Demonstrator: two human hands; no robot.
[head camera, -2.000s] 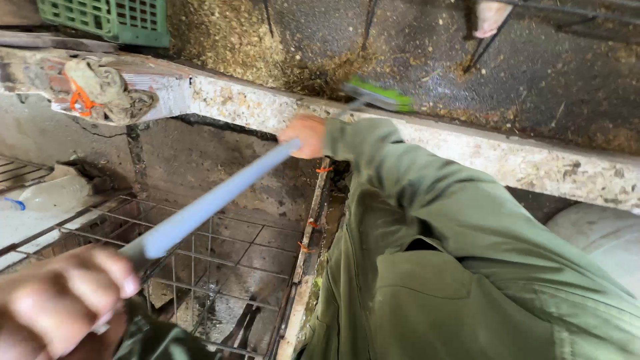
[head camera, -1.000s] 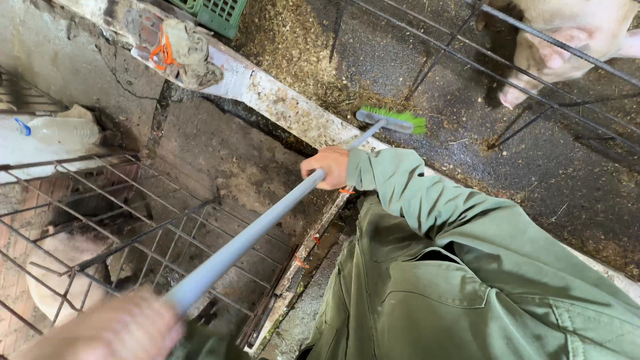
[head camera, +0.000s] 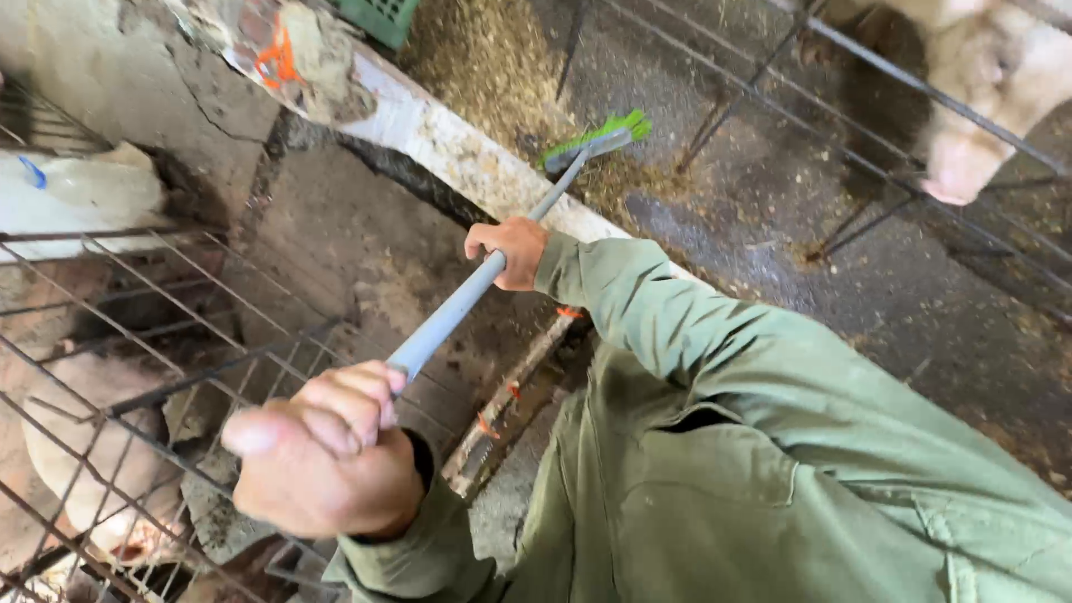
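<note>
Both hands hold a long-handled broom with a grey shaft. My left hand (head camera: 327, 452), at lower left, is closed around the top end of the broom handle (head camera: 448, 318). Farther down the shaft, near the low wall, my right hand (head camera: 511, 251) grips it. The shaft crosses over the wall's whitish top. Beyond it, the grey broom head with bright green bristles (head camera: 596, 142) lies at the dark floor, beside scattered straw-like litter (head camera: 481, 71). Whether all the bristles touch the floor cannot be told.
A low, stained wall (head camera: 452, 142) runs diagonally, with orange twine (head camera: 279, 54) on it. Metal bars (head camera: 846, 146) stand at upper right, before a pig (head camera: 971, 109). Another barred pen (head camera: 100, 410) at lower left holds a pig (head camera: 84, 435). A green plastic crate (head camera: 381, 18) is at the top.
The broom head has moved up and left along the wall's far side since a second ago. My left hand has moved up and right with the handle end. The upper pig's snout has shifted right.
</note>
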